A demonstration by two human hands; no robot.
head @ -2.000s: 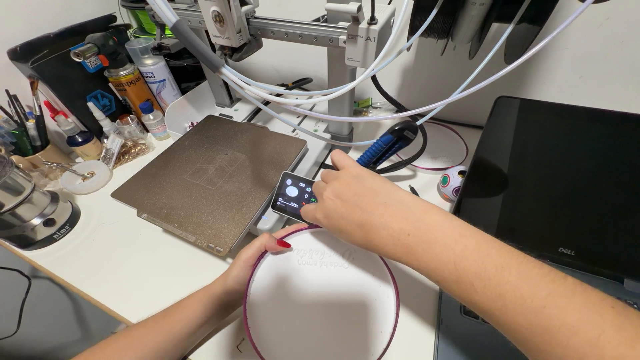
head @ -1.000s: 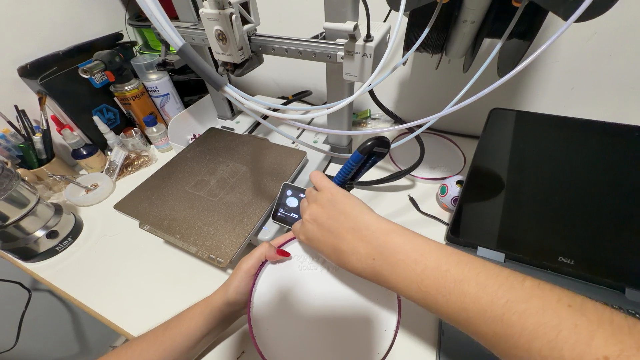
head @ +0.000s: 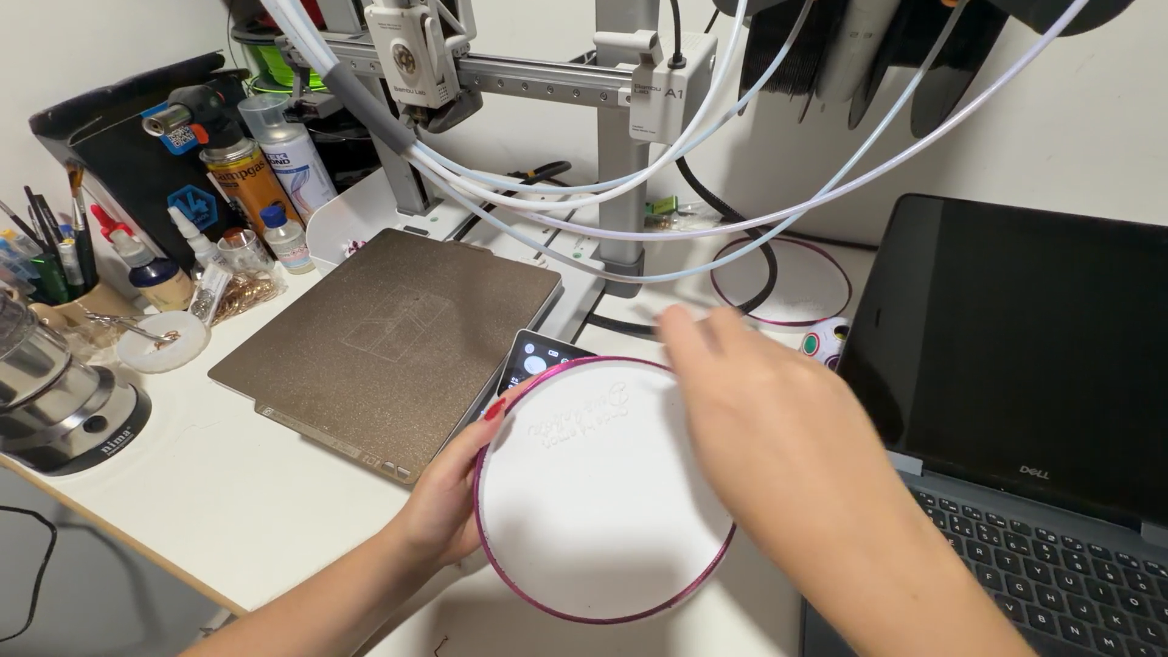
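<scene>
My left hand (head: 447,493) grips the left edge of a white disc (head: 602,511) with a magenta rim and raised lettering near its top. Over the disc's upper right edge is my right hand (head: 757,401), its fingertips blurred; whether it touches the disc or holds anything is hidden. Behind the disc, the 3D printer's small touchscreen (head: 538,360) is lit and partly covered. The textured build plate (head: 392,338) lies to the left of both hands.
Filament tubes (head: 584,196) loop ahead of the 3D printer's frame (head: 547,80). At right stands an open laptop (head: 1013,365); behind lies a second white disc (head: 780,283). Bottles, a gas torch (head: 233,164), brushes and a steel appliance (head: 68,401) crowd the left side.
The disc has been raised and tilted in my left hand and now covers part of the touchscreen. The blue and black tool seen at my right hand earlier is no longer visible.
</scene>
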